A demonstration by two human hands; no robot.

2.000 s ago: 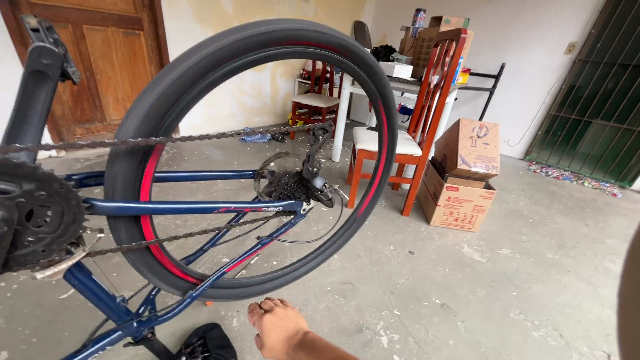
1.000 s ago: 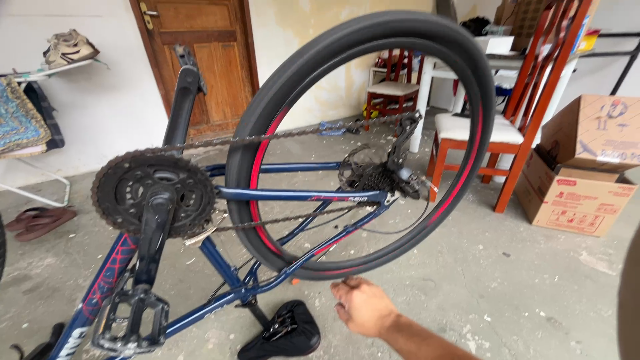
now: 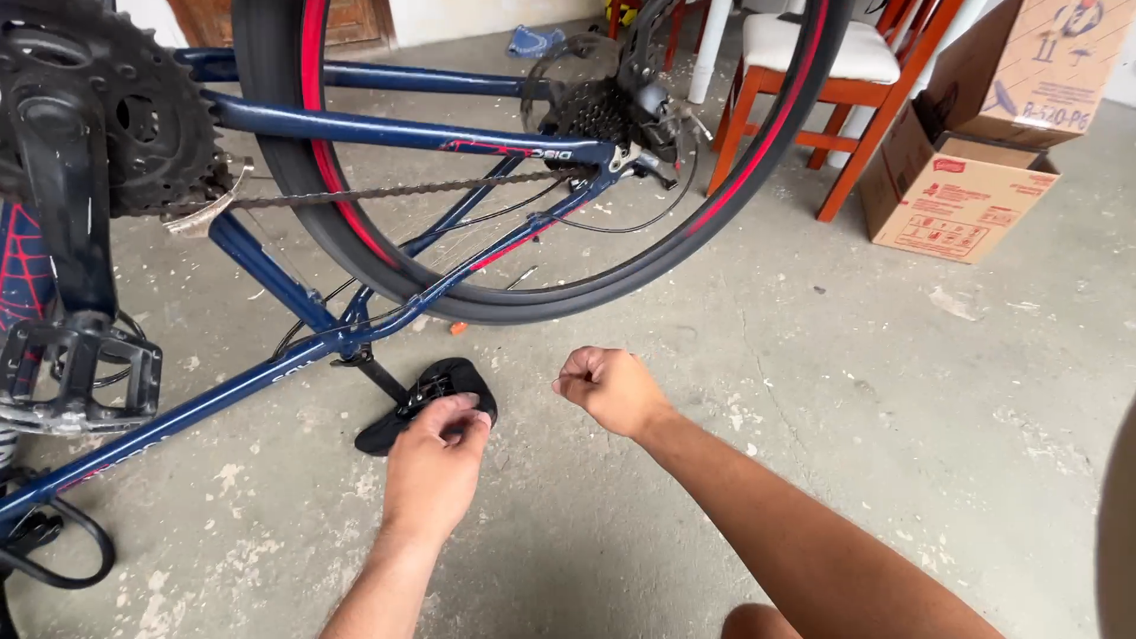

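An upside-down blue bicycle frame (image 3: 399, 129) carries its rear wheel, whose black tire (image 3: 532, 306) has a red-striped rim. The chain (image 3: 390, 190) runs from the black chainrings (image 3: 133, 115) to the rear cassette (image 3: 590, 115). My left hand (image 3: 435, 466) has thumb and fingers curled close together, in front of the black saddle (image 3: 377, 435); whether it holds something is unclear. To its right, below the tire, my right hand (image 3: 612, 390) pinches what looks like a tiny thin thing, too small to identify. Neither hand appears to touch the bicycle.
A crank with a pedal (image 3: 80, 377) juts out at the left. Behind the wheel stand a wooden chair (image 3: 821, 49) with a pale seat and cardboard boxes (image 3: 963, 200). A small orange piece (image 3: 458, 328) lies on the concrete floor (image 3: 843, 373) below the tire.
My left hand has come into view near the saddle. My right hand, formerly just below the tire, is now farther from it. The view has moved closer and down.
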